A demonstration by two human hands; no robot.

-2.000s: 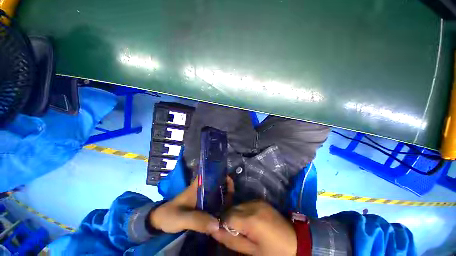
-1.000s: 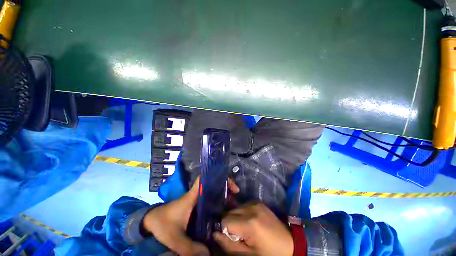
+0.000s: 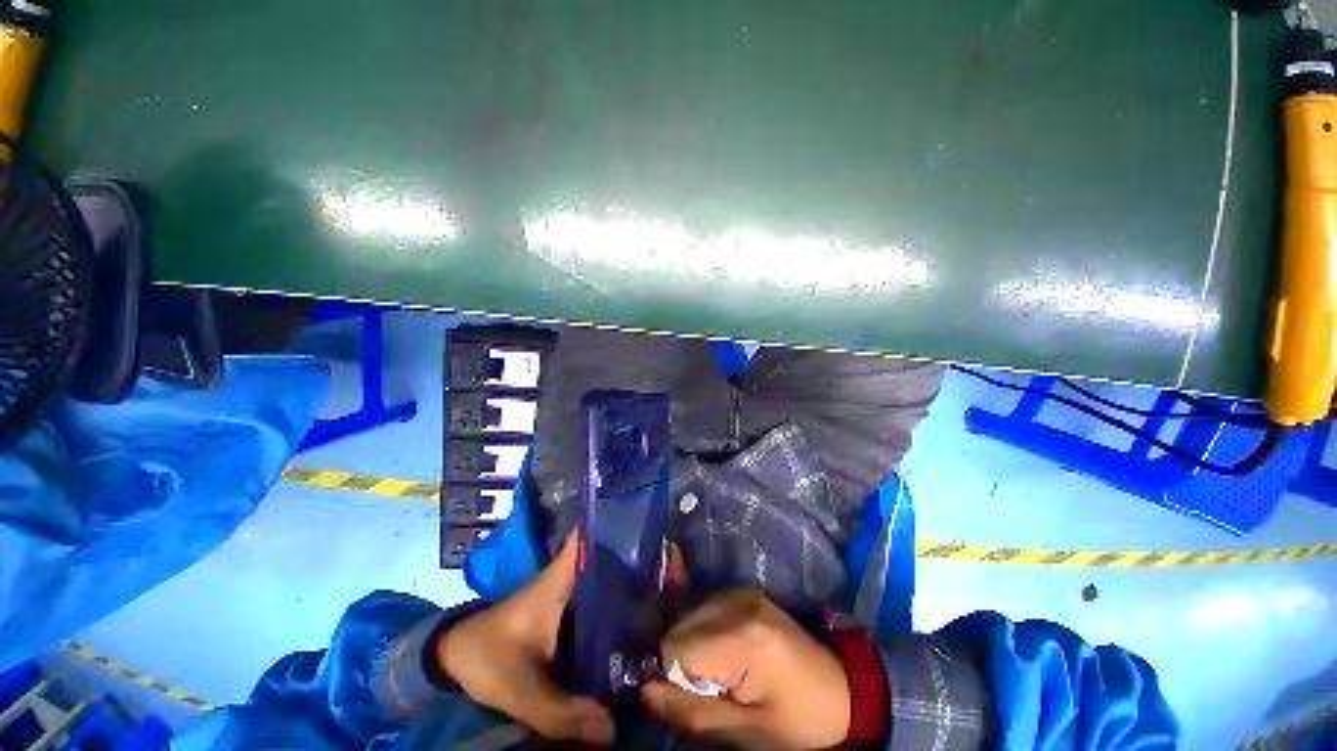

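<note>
A dark blue-black smartphone is held upright in the picture over the lap, its camera block at the far end and a small red mark on its left edge. My left hand grips the phone's left side near its lower end, with fingertips showing at the right edge. My right hand is closed on a small crumpled white cloth or tissue, at the phone's lower right edge. The fingers under the phone are hidden.
A green bench top lies ahead. Yellow-orange electric screwdriver hangs at right. Black desk fan is at left. Stacked black trays with white patches stand beside the lap. A person's blue sleeve shows at left.
My left hand has shifted down along the phone, showing more of its lower end. My right hand stays by the lower right edge with the white wad. The view has shifted slightly.
</note>
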